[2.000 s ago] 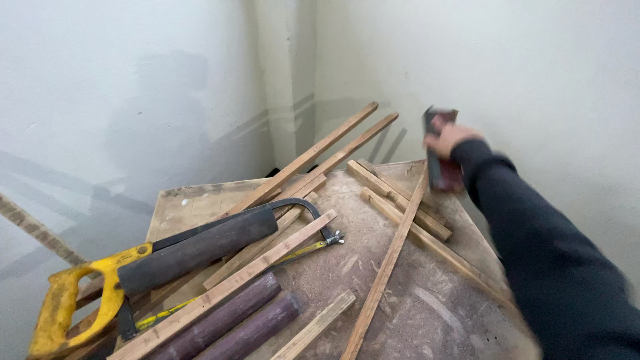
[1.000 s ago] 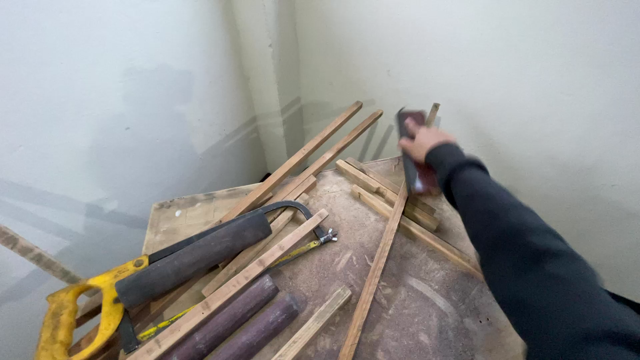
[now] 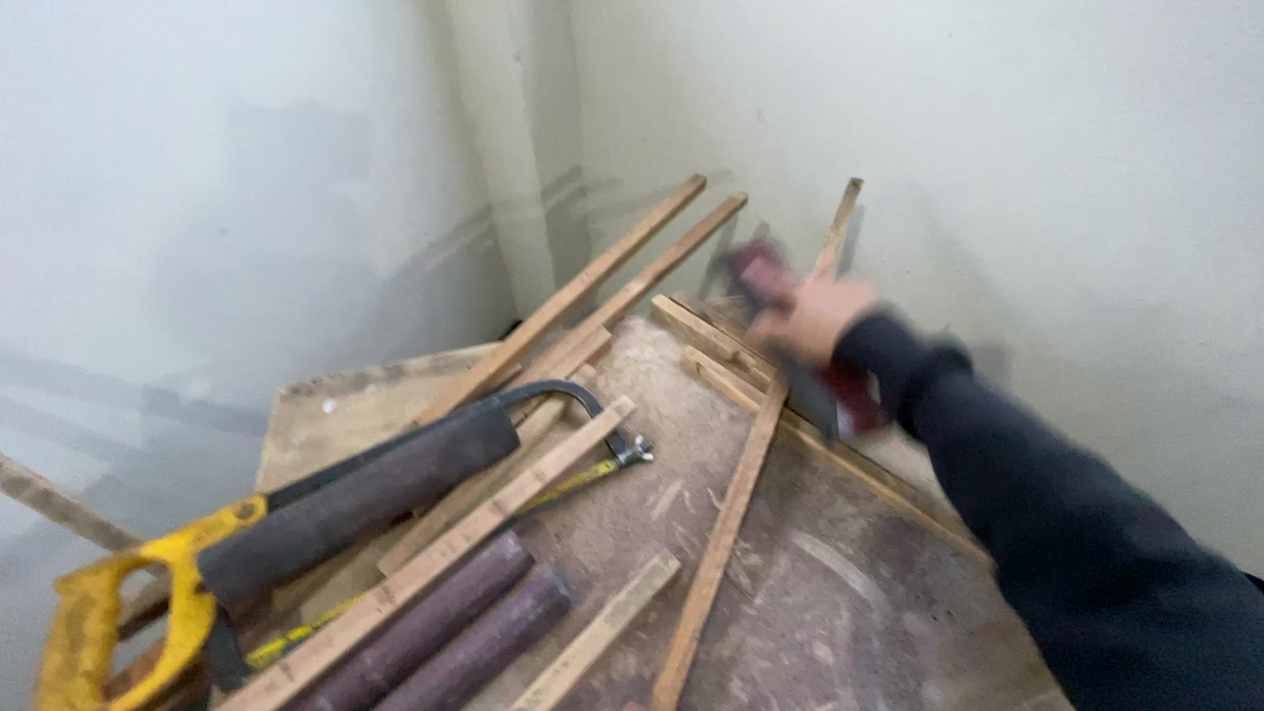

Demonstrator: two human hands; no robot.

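Note:
My right hand (image 3: 815,316), in a dark sleeve, is closed on a dark red, flat-bottomed tool (image 3: 857,397), blurred, perhaps a hand plane or a sanding block. The tool lies across a long thin wooden strip (image 3: 733,513), whose far end sticks up beyond my hand toward the wall. Under that strip, shorter wooden pieces (image 3: 726,380) lie crosswise on the dusty board (image 3: 790,612). My left hand is outside the picture.
At the left rests a hacksaw (image 3: 188,553) with a yellow handle, among several wooden strips (image 3: 444,553). Two dark purple rods (image 3: 484,632) lie near the front. Two strips (image 3: 602,272) jut past the board's back edge. Pale walls meet behind the board.
My right hand has moved left and nearer along the strip with the tool, and more of the strip's far end now shows beyond it. The hacksaw has not moved on the board.

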